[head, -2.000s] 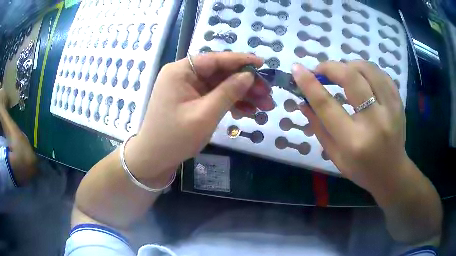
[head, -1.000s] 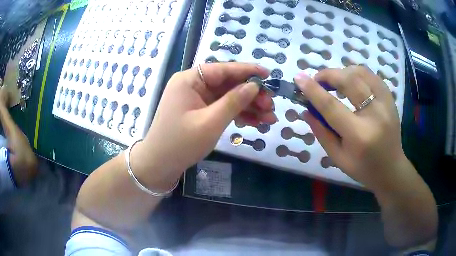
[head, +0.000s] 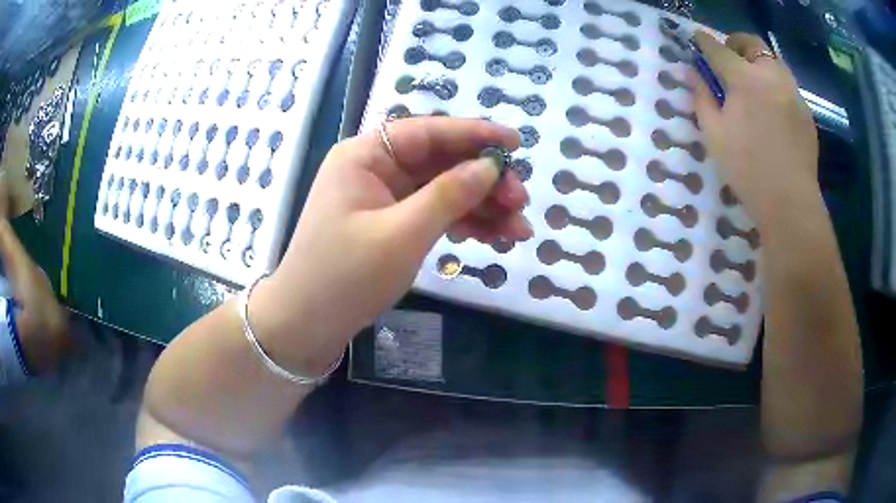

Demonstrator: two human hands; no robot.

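Observation:
My left hand [head: 393, 211] pinches a small dark round metal part [head: 499, 160] between thumb and forefinger above the foam tray. My right hand [head: 752, 108] is at the tray's upper right edge and holds small pliers [head: 705, 71] with blue handles, jaws pointing away to the upper left. The white foam tray [head: 589, 322] has rows of dumbbell-shaped cut-outs. Its left columns hold some metal pieces; those in the middle and right look grey-brown. A gold-coloured piece [head: 450, 266] sits in a lower-left cut-out. What the plier tips touch is too small to tell.
A second foam tray [head: 275, 211] at left holds many metal pieces. A paper label [head: 409, 346] and red tape [head: 617, 375] are at the bench's front edge. Another person's arm [head: 34, 295] is at far left, below dark metal parts [head: 44, 138] on a brown board. Another white tray is at far right.
My right hand with the pliers has moved away from the left hand, up and to the right across the tray. My left hand stays nearly in place, still pinching the part.

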